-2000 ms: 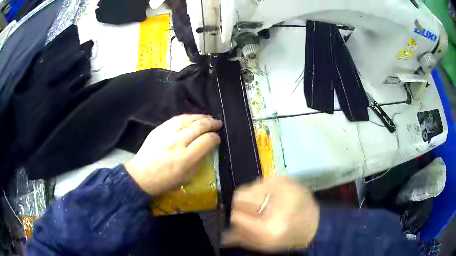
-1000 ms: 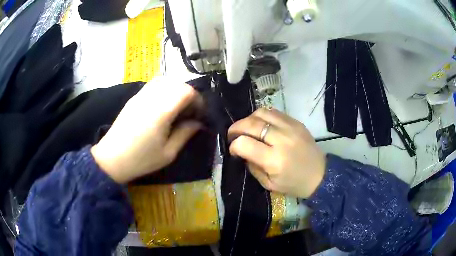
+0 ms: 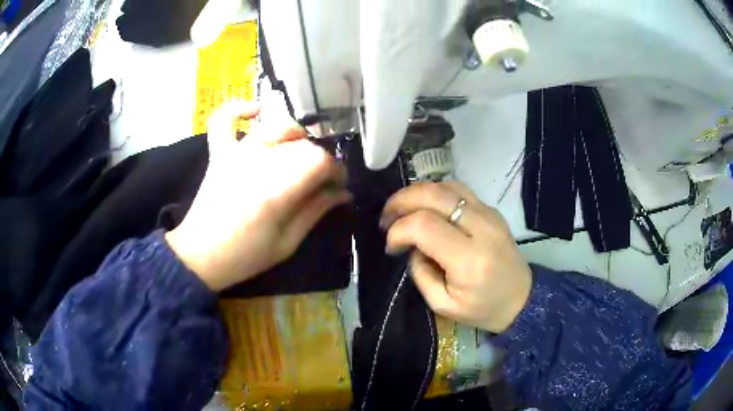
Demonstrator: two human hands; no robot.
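A black strip [image 3: 392, 337] with pale stitch lines runs from under the white machine head [image 3: 434, 48] down over the table's front edge. A large black garment panel [image 3: 104, 217] lies left of it, its edge beside the strip. My left hand [image 3: 257, 197] rests on the panel just left of the needle area, fingers bent toward the strip; its fingertips are blurred. My right hand [image 3: 462, 249], with a ring, has its fingertips on the strip's right side, thumb and fingers pinching the cloth. The needle is hard to make out.
Two spare black strips [image 3: 550, 168] lie right of the needle, with dark-handled snips [image 3: 649, 229] beside them. A ribbed knob [image 3: 431, 163] sits by the needle area. Yellow tape [image 3: 285, 345] covers parts of the table. Dark cloth [image 3: 60, 120] is heaped at far left.
My right hand has come up from the strip's lower end to near the needle. My left hand has moved up toward the needle. The view has shifted closer to the machine head.
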